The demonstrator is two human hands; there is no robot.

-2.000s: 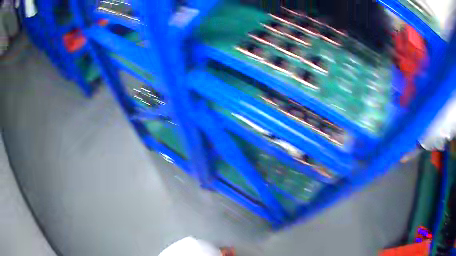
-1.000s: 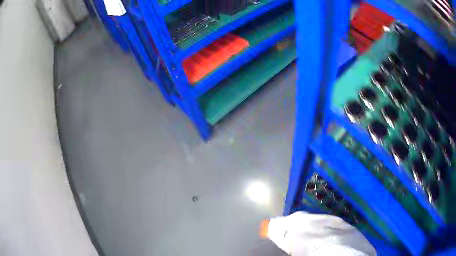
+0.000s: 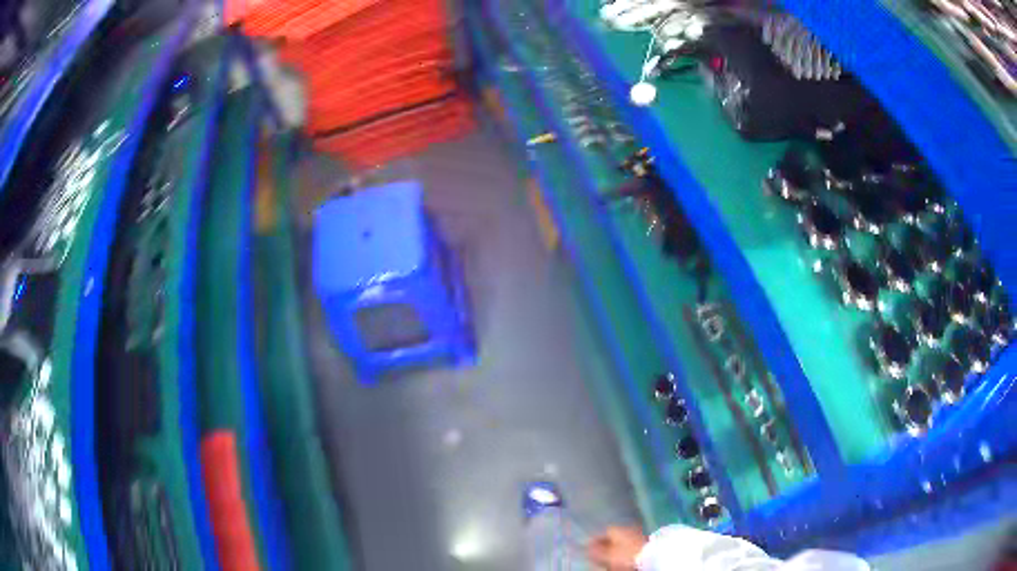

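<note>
My right hand (image 3: 616, 547) shows small and blurred at the bottom edge, below a white sleeve (image 3: 714, 551). It hangs over the aisle floor, left of the right-hand rack, and its fingers cannot be made out. My left hand is out of the picture. Rows of dark round devices with shiny rims (image 3: 896, 342) stand on the green mat (image 3: 781, 251) of the right rack's upper shelf. A black mass (image 3: 781, 95) and a white round pad on a lead (image 3: 643, 94) lie farther back. More dark devices (image 3: 686, 447) sit in a line on a lower tier.
A blue stool (image 3: 374, 251) stands on the grey aisle floor (image 3: 502, 290). Orange-red trays (image 3: 357, 67) are stacked at the aisle's far end. Another blue rack (image 3: 89, 323) with green shelves and a red item (image 3: 228, 491) runs along the left. A blue slipper (image 3: 543, 497) shows low down.
The view has swung from open floor and a pale wall to an aisle between two racks. The stool and stacked trays have come into view. The sleeve and hand remain at the bottom edge.
</note>
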